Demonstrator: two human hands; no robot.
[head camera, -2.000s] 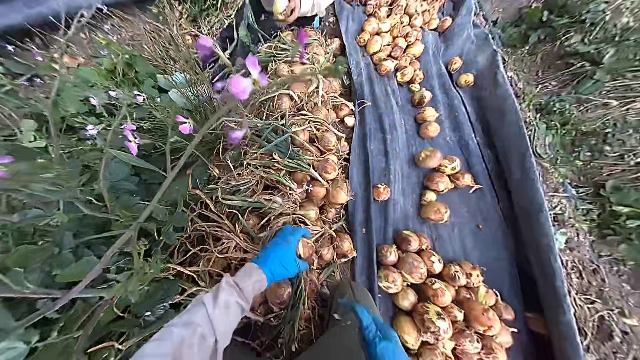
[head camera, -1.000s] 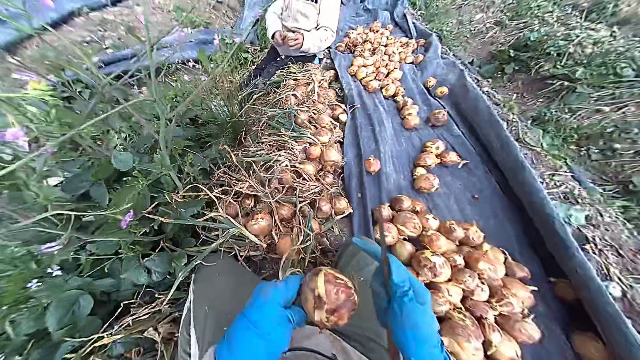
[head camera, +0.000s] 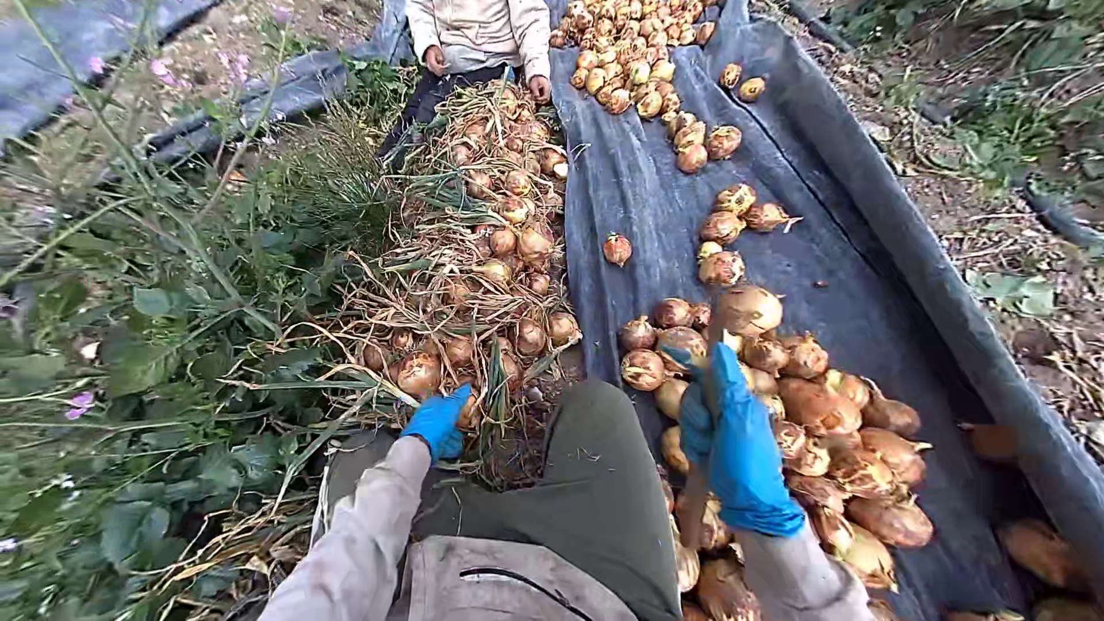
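My left hand (head camera: 438, 423), in a blue glove, reaches down at the near end of a row of onions with dry tops (head camera: 466, 297); its fingers touch an onion there, and whether they grip it is hidden. My right hand (head camera: 731, 440), also blue-gloved, is closed around a long, thin, brownish tool (head camera: 712, 362), blurred, perhaps a blade or shears. It is held upright over a pile of topped onions (head camera: 828, 414) on dark ground-cover fabric (head camera: 642, 185). A single onion (head camera: 617, 249) lies apart on the fabric.
Another person (head camera: 483, 39) sits at the far end of the row, hands low. A second onion heap (head camera: 634, 52) lies on the fabric beyond. The fabric's raised edge (head camera: 940, 267) runs along the right. Green weeds (head camera: 198, 345) with pink flowers crowd the left side.
The onion in my left hand a second ago is no longer there, and that hand has moved forward and left to the row. My right hand still holds the tool.
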